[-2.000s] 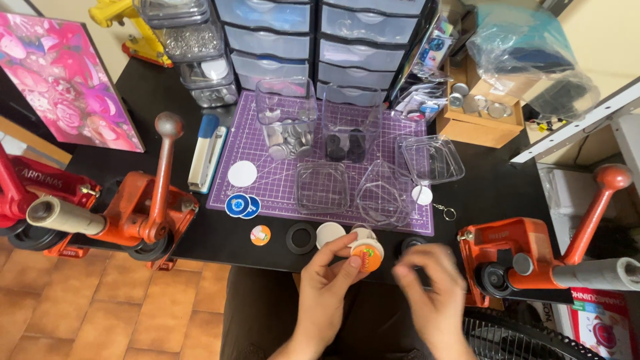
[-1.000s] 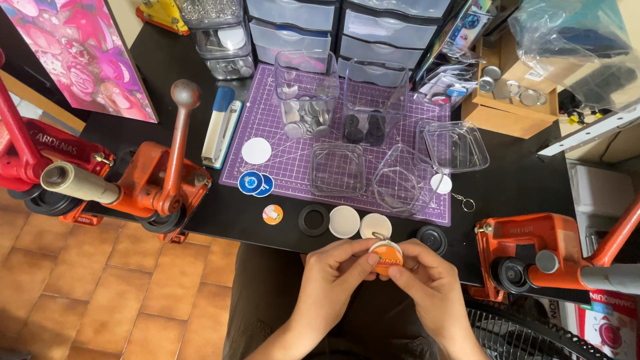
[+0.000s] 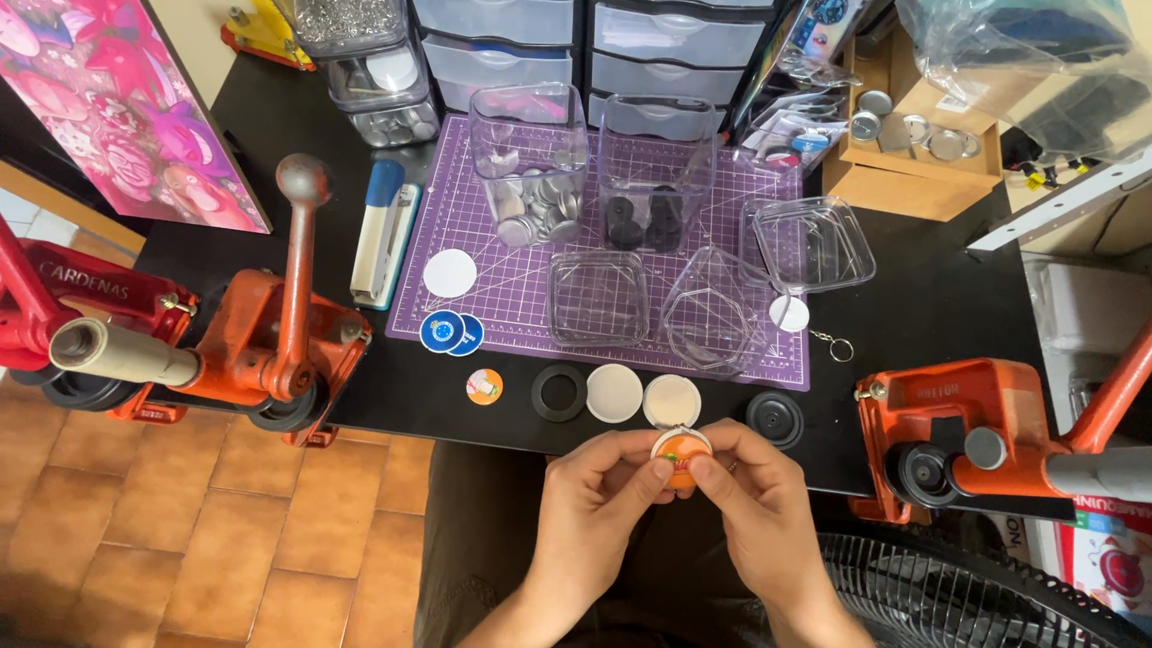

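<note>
Between my left hand (image 3: 598, 513) and my right hand (image 3: 751, 504), just off the table's front edge, is a round orange badge (image 3: 681, 457) with a white rim and a small metal ring at its top. Both thumbs press on its printed face; the other fingers lie behind it. Beyond the hands, a cream disc (image 3: 671, 401), a white disc (image 3: 615, 393) and a black ring (image 3: 559, 392) lie in a row. A printed orange paper circle (image 3: 484, 386) is farther left. To the right of the discs lies a round black plastic die (image 3: 775, 420).
Orange button presses stand at left (image 3: 261, 333) and right (image 3: 981, 432), beside a red press (image 3: 99, 288). On the purple cutting mat (image 3: 531, 315) are clear bins of metal discs (image 3: 540, 202) and black parts (image 3: 643, 220). A stapler (image 3: 382, 238) lies left; a fan (image 3: 936, 585) is low right.
My right hand, apart from the badge two seconds ago, has come in to hold it together with my left hand. The view has moved closer to the table.
</note>
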